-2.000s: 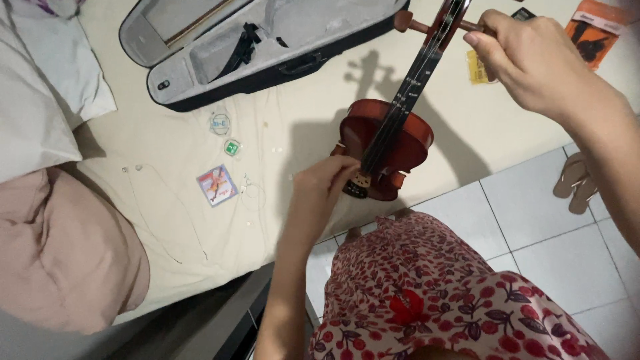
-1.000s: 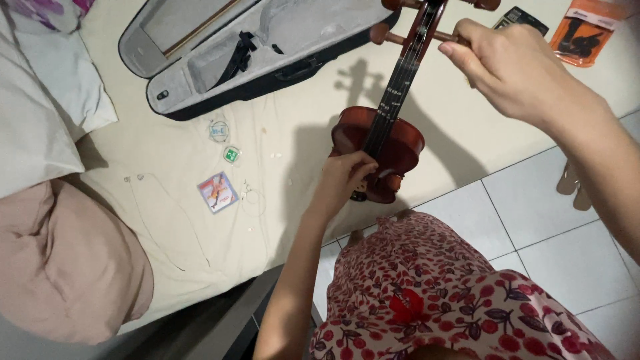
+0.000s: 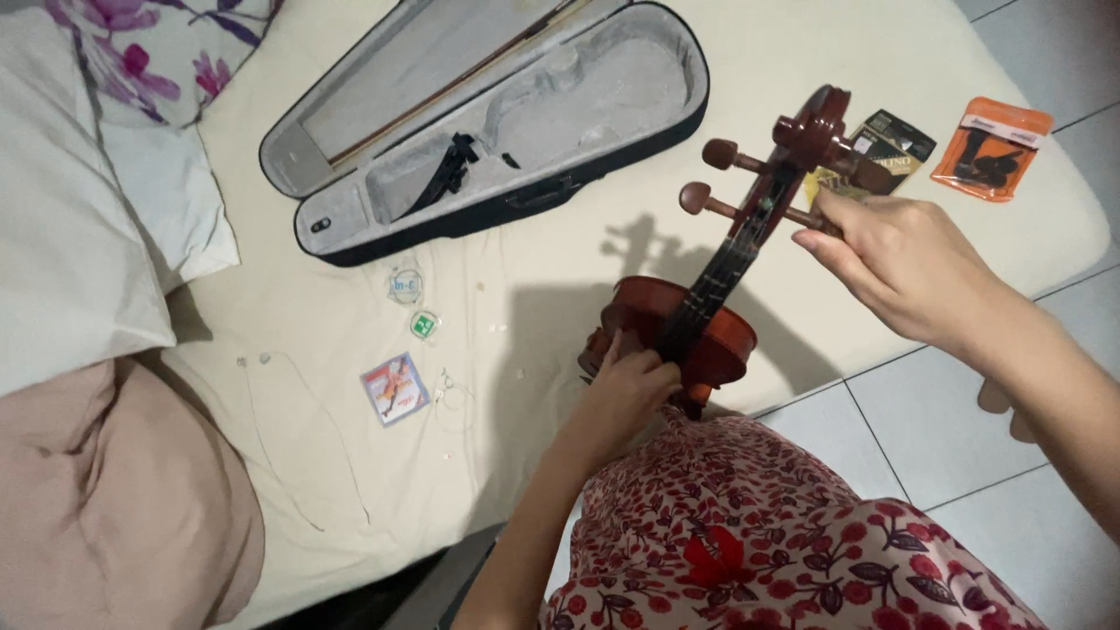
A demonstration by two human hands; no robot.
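A reddish-brown violin [image 3: 731,337] stands tilted at the bed's edge, its scroll up toward the camera and its lower end by the floral dress. My right hand [image 3: 901,254] grips a tuning peg [image 3: 807,219] on the right of the pegbox. Two more pegs [image 3: 700,199] stick out on the left. My left hand [image 3: 634,381] lies over the strings low on the violin's body, its fingers bent; the bridge is hidden behind it. Thin marks cross the black fingerboard [image 3: 713,284].
An open violin case [image 3: 542,197] holds a bow [image 3: 446,92] and a black shoulder rest [image 3: 451,175]. Coiled strings in round packs [image 3: 423,325], a square packet [image 3: 395,389], loose strings [image 3: 332,420], a dark box [image 3: 892,144] and an orange pouch [image 3: 993,149] lie on the bed.
The violin's scroll has come down into full view, partly because the view has shifted. My right hand stays at the peg, and my left hand remains low at the strings.
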